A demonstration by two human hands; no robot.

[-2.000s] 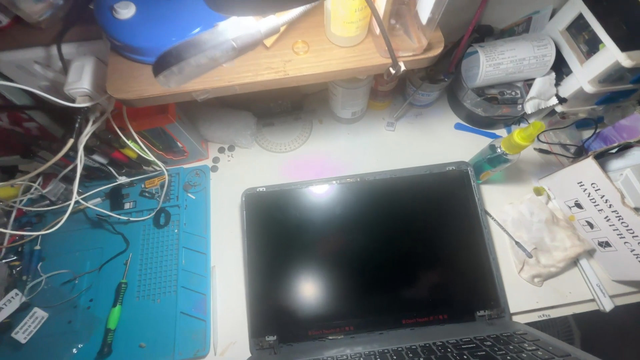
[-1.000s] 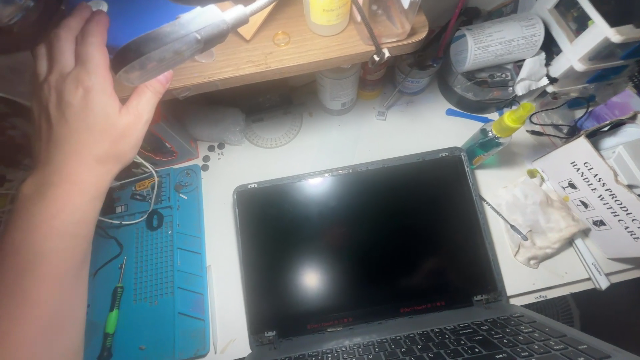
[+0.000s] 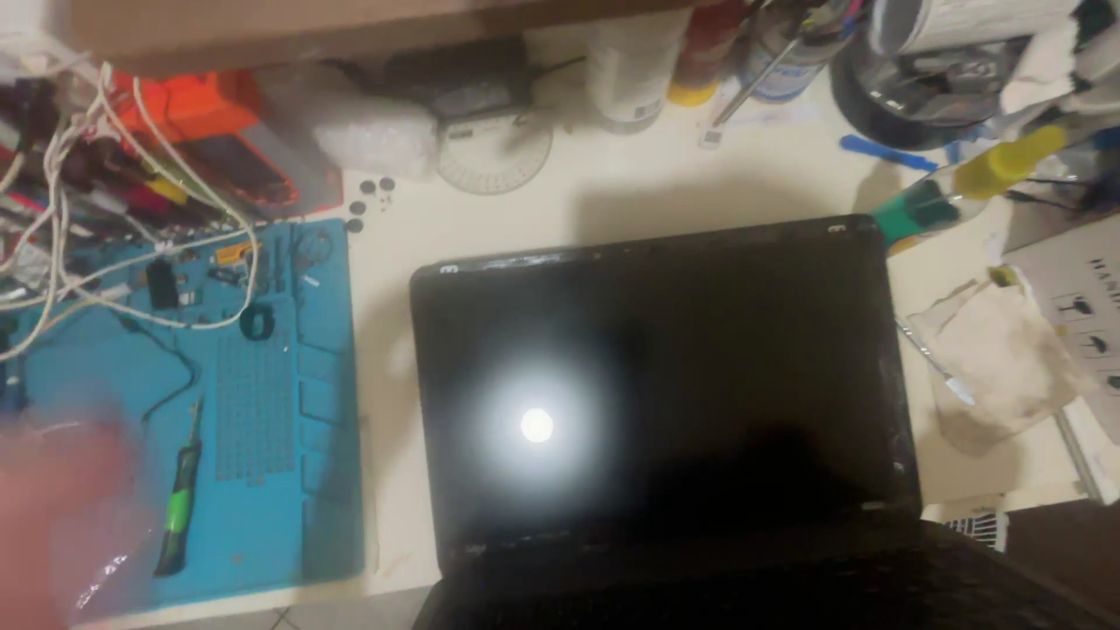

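Note:
A blurred hand, which looks like my left hand (image 3: 70, 507), is at the lower left edge over the blue repair mat (image 3: 332, 525). Something clear and shiny shows beside it; the blur hides whether the fingers hold it. Just right of the hand, a green and black screwdriver (image 3: 179, 507) lies on the mat. An open laptop stands in the middle, its dark screen (image 3: 700, 376) reflecting a bright round light. The laptop's keyboard (image 3: 744, 582) is in deep shadow along the bottom. My right hand is not in view.
White cables (image 3: 57, 201) loop over the mat's upper left. A wooden shelf edge (image 3: 350, 31) crosses the top. Right of the laptop are a spray bottle (image 3: 936, 206), a stained cloth (image 3: 997, 376), a thin metal tool (image 3: 936, 359) and a cardboard box (image 3: 1076, 289).
My left hand has left the lamp head at the upper left and is now low at the left edge. The lamp is out of view, and the view has shifted closer to the bench.

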